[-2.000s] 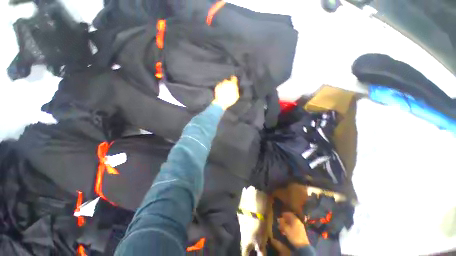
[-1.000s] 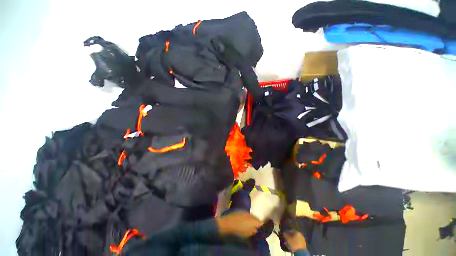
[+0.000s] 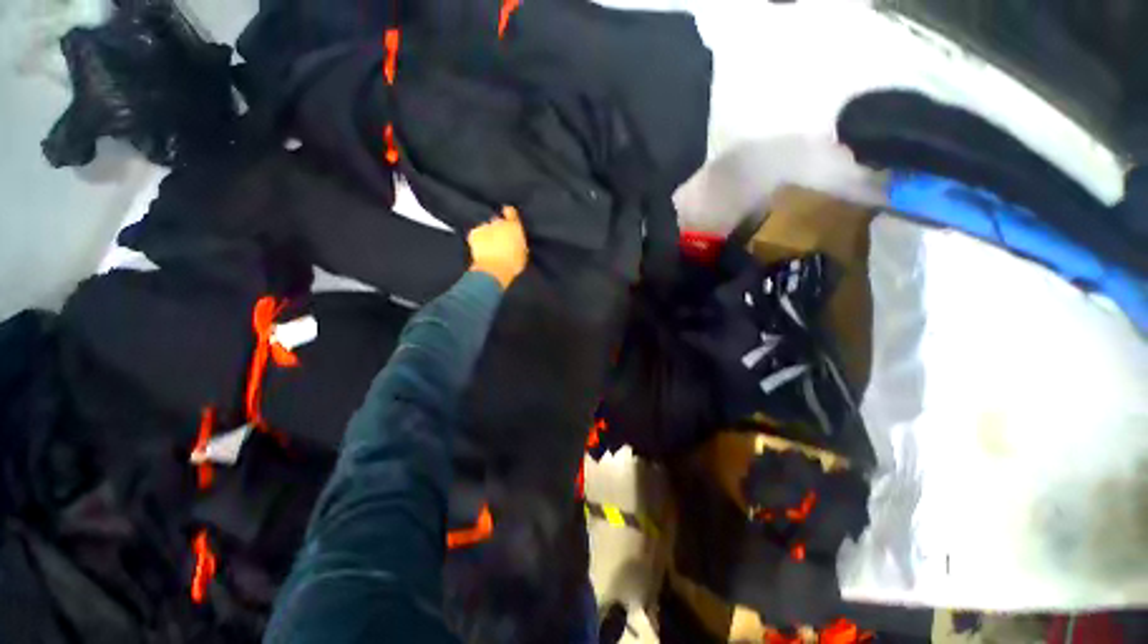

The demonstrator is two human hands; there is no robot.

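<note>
My left hand (image 3: 500, 247), in a blue-green sleeve, reaches up from the bottom edge. Its fingers are closed on black cut pieces (image 3: 541, 315) near the middle of a large black pile. Behind it lies a black bundle (image 3: 541, 101) with orange-red ties (image 3: 392, 57). Left of the sleeve another black bundle (image 3: 340, 365) has a knotted orange-red tie (image 3: 261, 359) and a white tag (image 3: 295, 332). My right hand is out of the picture.
Right of the pile are a shiny black bag (image 3: 793, 340), cardboard (image 3: 818, 239) and a red crate edge (image 3: 700, 247). A dark padded sleeve board (image 3: 957, 145) on a blue support (image 3: 969, 216) and a white-covered table (image 3: 1032, 415) lie at the right. Crumpled black plastic (image 3: 139, 88) lies upper left.
My left hand has moved from the bottom middle up onto the black pieces and closed there. My right hand, earlier at the lower right, has left the picture. The view has shifted closer to the pile.
</note>
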